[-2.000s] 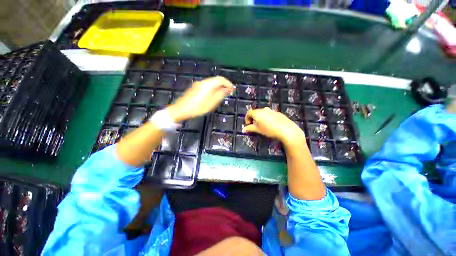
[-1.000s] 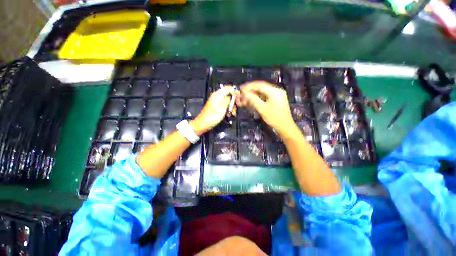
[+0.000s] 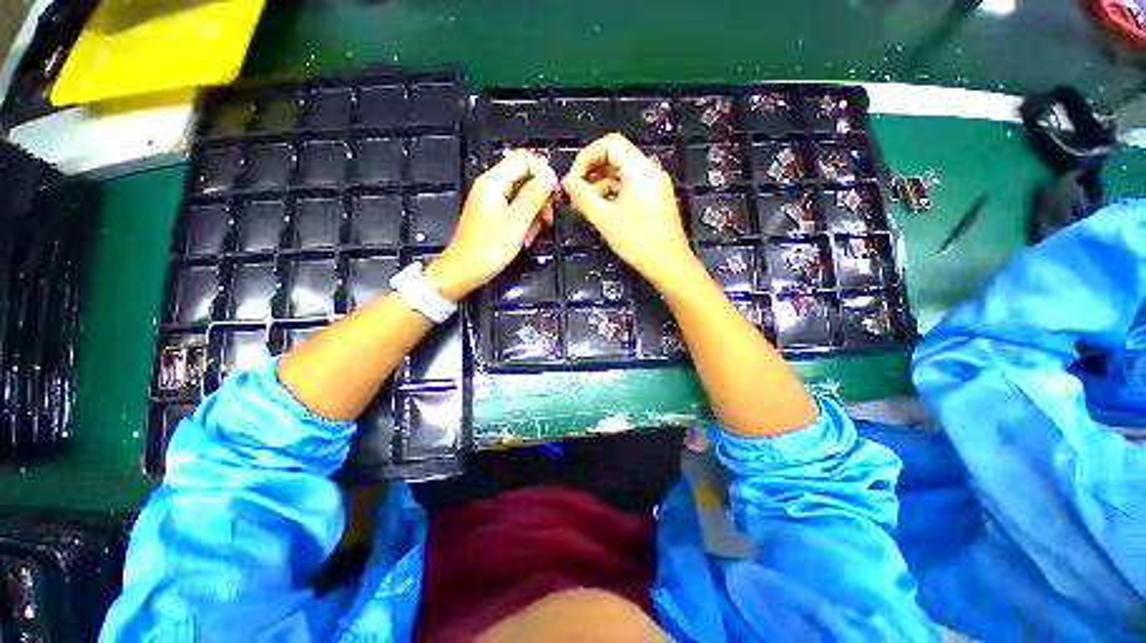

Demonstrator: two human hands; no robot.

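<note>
My left hand (image 3: 503, 220), with a white band at the wrist, and my right hand (image 3: 628, 207) meet at the fingertips over the left part of the parts tray (image 3: 691, 358). A tiny wired component (image 3: 557, 186) shows as a pinkish speck between the fingertips; the fingers hide most of it. Many pockets of this black tray hold small silver-and-red parts. The receiving tray (image 3: 314, 219) lies at its left; its pockets look mostly empty, with a few parts in a pocket near the lower left.
Stacked black trays (image 3: 38, 314) stand at far left, more at lower left. A yellow bin (image 3: 163, 48) is at upper left. Loose parts (image 3: 915, 191), a thin dark stick (image 3: 964, 221) and a black round object (image 3: 1068, 126) lie right. A coworker's blue sleeve (image 3: 1031, 327) is close at right.
My hands have come together at the fingertips; two seconds ago they were apart over the parts tray. The camera view has shifted, so the trays and yellow bin appear higher and further left.
</note>
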